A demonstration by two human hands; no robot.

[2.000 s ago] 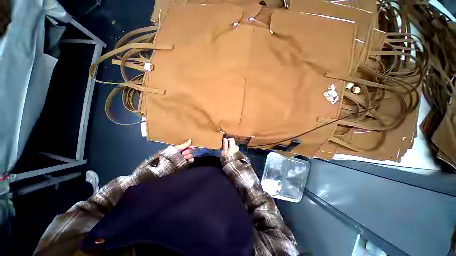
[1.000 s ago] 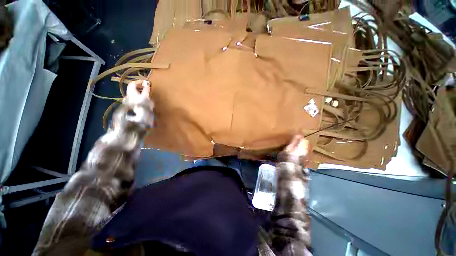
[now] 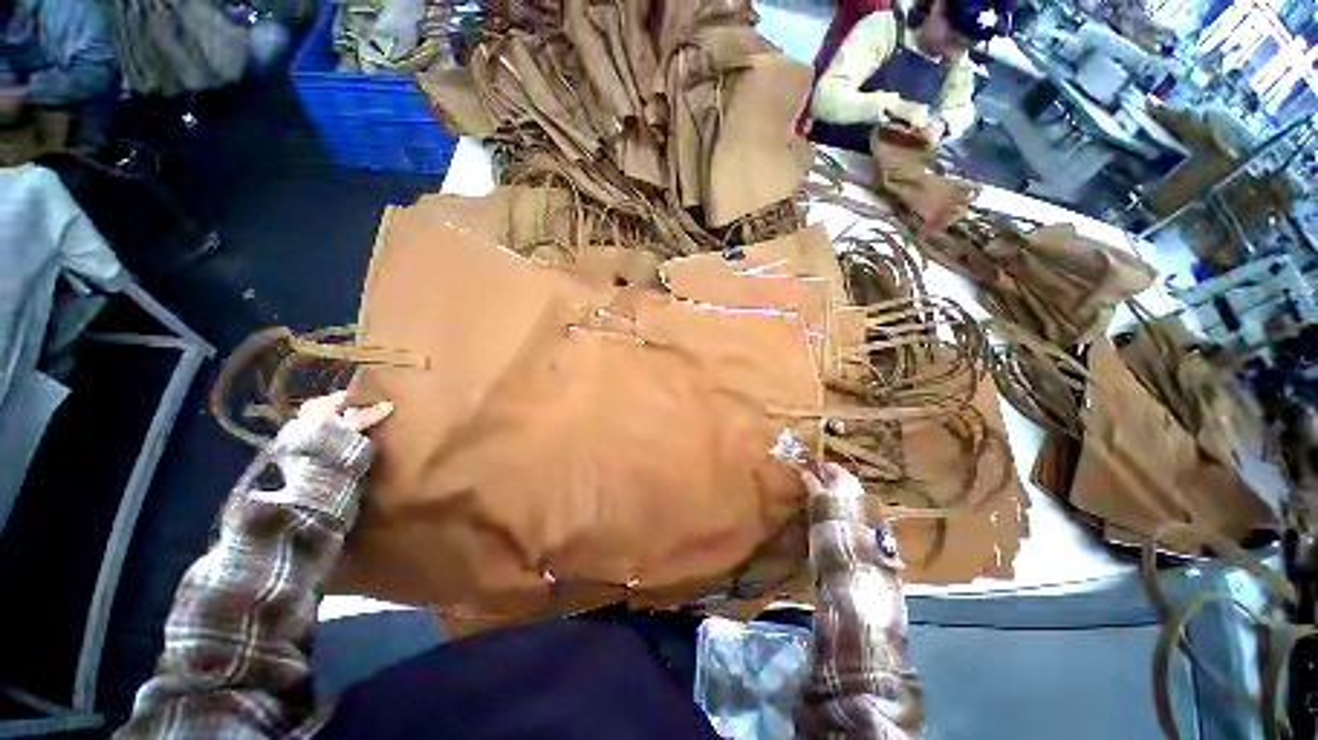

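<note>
A large tan tote bag body point(image 3: 578, 463) lies on top of the stack in front of me, its surface rippled and its near edge close to my body. My left hand point(image 3: 344, 415) grips its left edge, thumb on top. My right hand point(image 3: 830, 480) holds its right edge beside a small white patch point(image 3: 789, 447); the fingertips are partly hidden. Tan handles point(image 3: 340, 347) loop out at the left, and more handles point(image 3: 925, 340) bunch at the right. A small closure tab point(image 3: 607, 327) shows near the far edge.
Stacked bags point(image 3: 961, 477) lie under and right of the top one. A heap of brown pieces point(image 3: 636, 116) lies beyond. A clear plastic box point(image 3: 752, 672) is at the near edge. A blue crate point(image 3: 376, 123) stands far left. A person point(image 3: 896, 72) sits across the table. A metal-frame rack point(image 3: 145, 434) stands left.
The view has tilted up, showing the heap, crate and seated person. Both hands, earlier together at the near edge, have moved apart to the bag's two sides, and the bag is now rippled.
</note>
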